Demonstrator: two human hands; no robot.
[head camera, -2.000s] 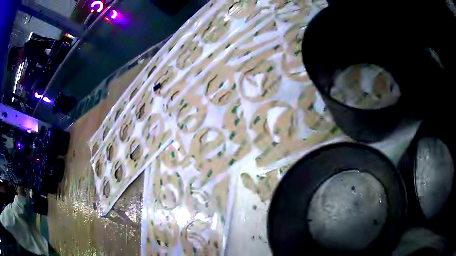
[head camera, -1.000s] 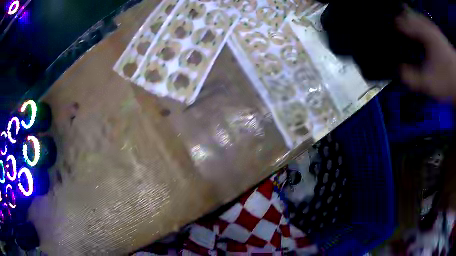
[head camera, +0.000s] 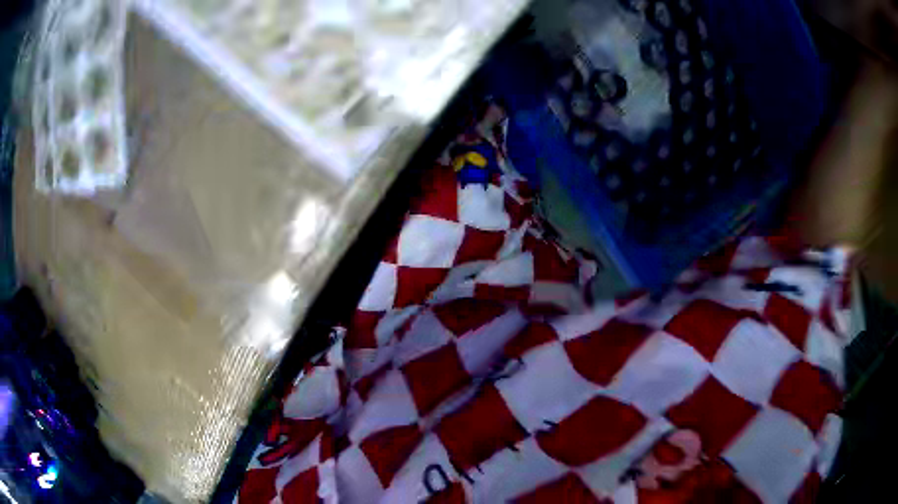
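Note:
A blurred whitish adhesive sheet with rows of round shapes (head camera: 84, 118) lies on the bench at the upper left. Larger whitish sheets (head camera: 340, 98) lie at the upper centre, reaching close to the bench's front edge. My left hand is not in view. A dim, blurred skin-toned shape (head camera: 855, 162) at the right edge may be my right hand or forearm; its fingers and anything held cannot be made out.
The tape-covered cardboard bench top (head camera: 172, 285) curves down the left, with small lights (head camera: 41, 471) at the lower left. A blue crate (head camera: 788, 98) holds many small black round parts (head camera: 640, 187). Red-and-white checked clothing (head camera: 591, 394) fills the lower middle and right.
The view has swung down towards my lap and the crate. The sheets now sit higher and further left. The black unit and the clearly visible hand at the upper right are gone from view.

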